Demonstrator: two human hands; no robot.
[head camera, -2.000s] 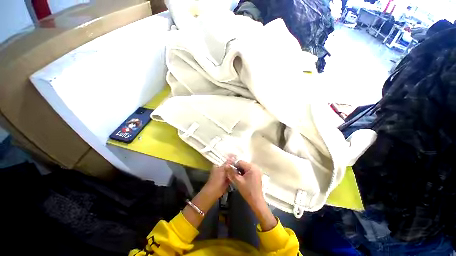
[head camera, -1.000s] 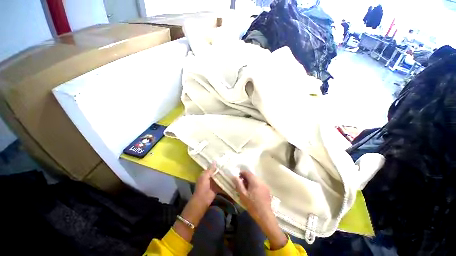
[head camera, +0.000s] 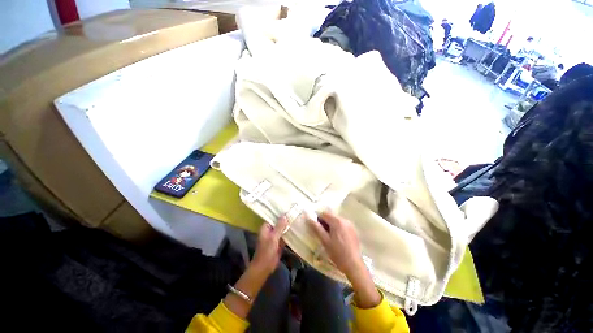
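A thick cream jacket or coat (head camera: 305, 169) lies heaped over the table, its stitched front edge towards me. Short cream tabs (head camera: 259, 190) stand along that edge. My left hand (head camera: 270, 244) pinches the edge at a tab between thumb and fingers. My right hand (head camera: 338, 242) lies on the cloth just right of it, fingers curled; a small dark spot shows at its fingers, too unclear to tell whether it is a tool.
The yellow tabletop (head camera: 218, 201) shows at the left, with a dark phone (head camera: 184, 173) on it. A white panel (head camera: 149, 123) and brown cartons (head camera: 97, 65) stand at the left. Dark garments (head camera: 540, 195) are piled at the right, with another dark pile (head camera: 383, 39) behind.
Both hands were together at the edge two seconds ago and are now apart. Since one second ago, the right hand has shifted slightly right; the left still pinches the edge.
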